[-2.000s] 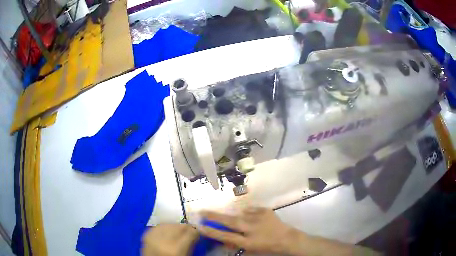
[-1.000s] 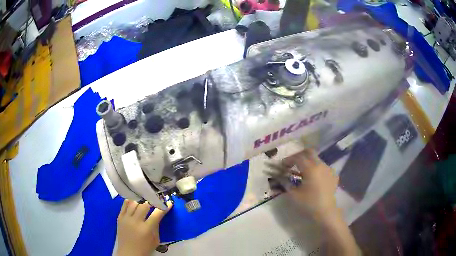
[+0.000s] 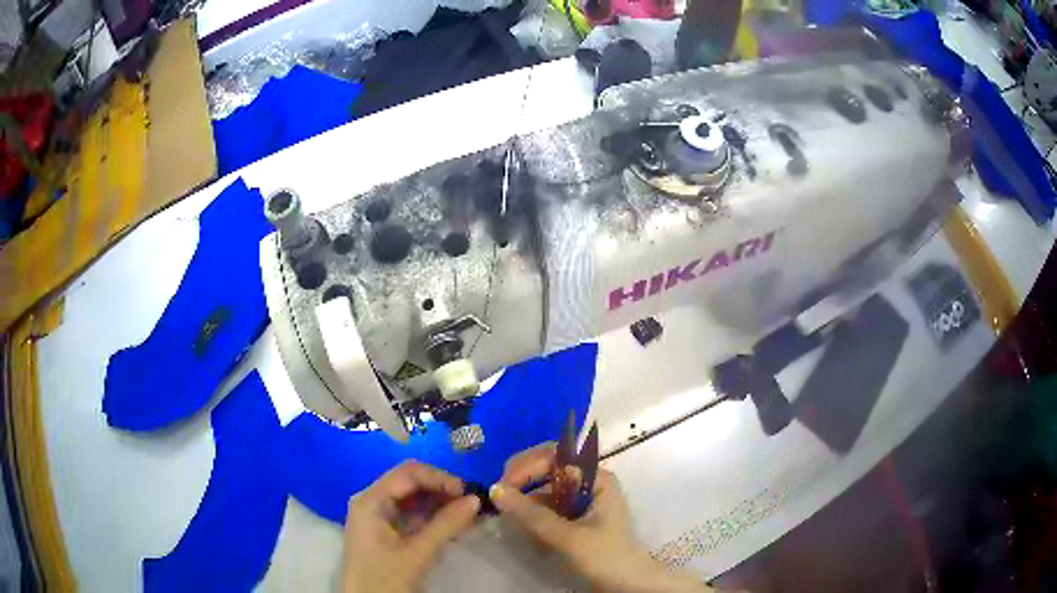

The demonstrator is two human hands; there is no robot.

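A blue fabric panel (image 3: 336,463) lies under the left end of the off-white sewing machine head (image 3: 464,249). My left hand (image 3: 412,527) and my right hand (image 3: 562,510) meet in front of the needle area, fingertips pinching a small black label (image 3: 481,498) between them. My right hand also holds slim pointed snips (image 3: 576,469), blades up. Another blue panel with a black label on it (image 3: 191,330) lies left of the machine, above a further blue panel (image 3: 220,504). The needle itself is hidden.
Small dark pieces (image 3: 646,331) lie on the bed, with larger dark shapes (image 3: 852,371) and a black card-like item (image 3: 941,304) to the right. Cardboard (image 3: 180,99) stands at the far left corner. Blue (image 3: 290,110) and black fabric (image 3: 435,58) lie behind the table.
My right hand has come back from the bed under the machine arm to my left hand, now with snips and label. My left hand has moved off the needle area towards me.
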